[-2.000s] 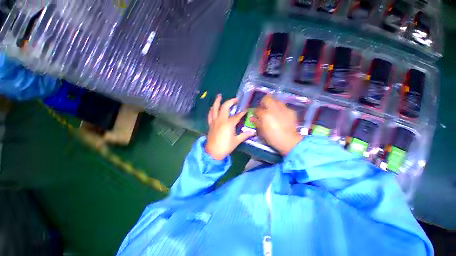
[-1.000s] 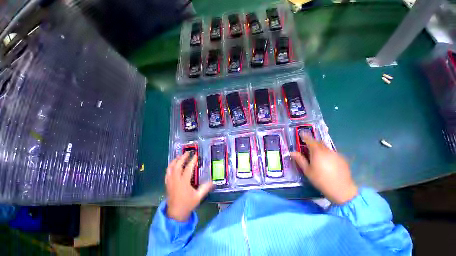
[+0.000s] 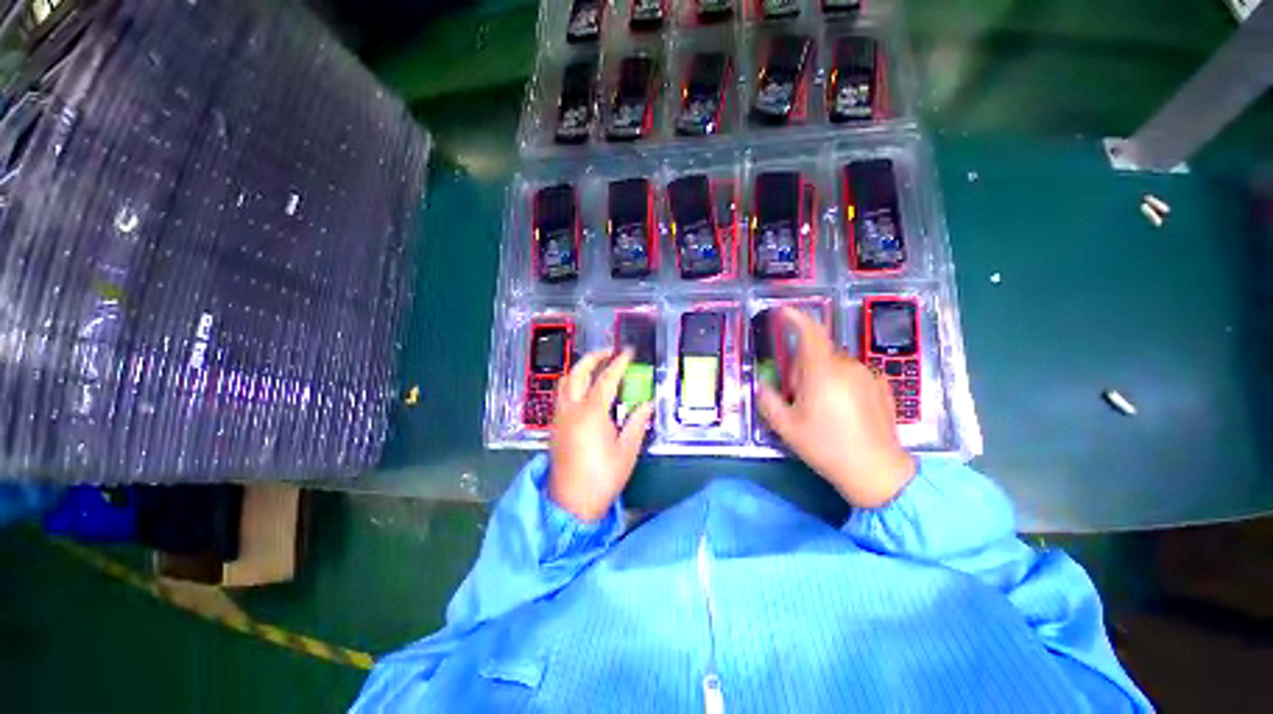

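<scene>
A clear blister tray [image 3: 956,366] lies in front of me with phones in two rows. In the near row, the leftmost phone [image 3: 540,400] and the rightmost phone [image 3: 895,329] lie face up, with red keypads. The middle phone [image 3: 702,335] lies back up with a green battery [image 3: 700,388] in it. My left hand [image 3: 596,439] has its fingers around the second phone [image 3: 637,339], whose green battery shows. My right hand [image 3: 842,423] grips the fourth phone [image 3: 767,335], blurred and partly hidden. The far-row phones lie back up.
A second tray of phones [image 3: 898,115] adjoins beyond. A tall ribbed tray stack [image 3: 251,265] stands at the left. Small pale cylinders [image 3: 1118,402] lie on the green bench [image 3: 1047,307] at the right, near a grey metal post [image 3: 1203,105]. A yellow-black floor line shows lower left.
Both hands have moved inward from the outer near-row phones to the second and fourth ones. The outer two phones are uncovered, face up. The trays appear higher in view.
</scene>
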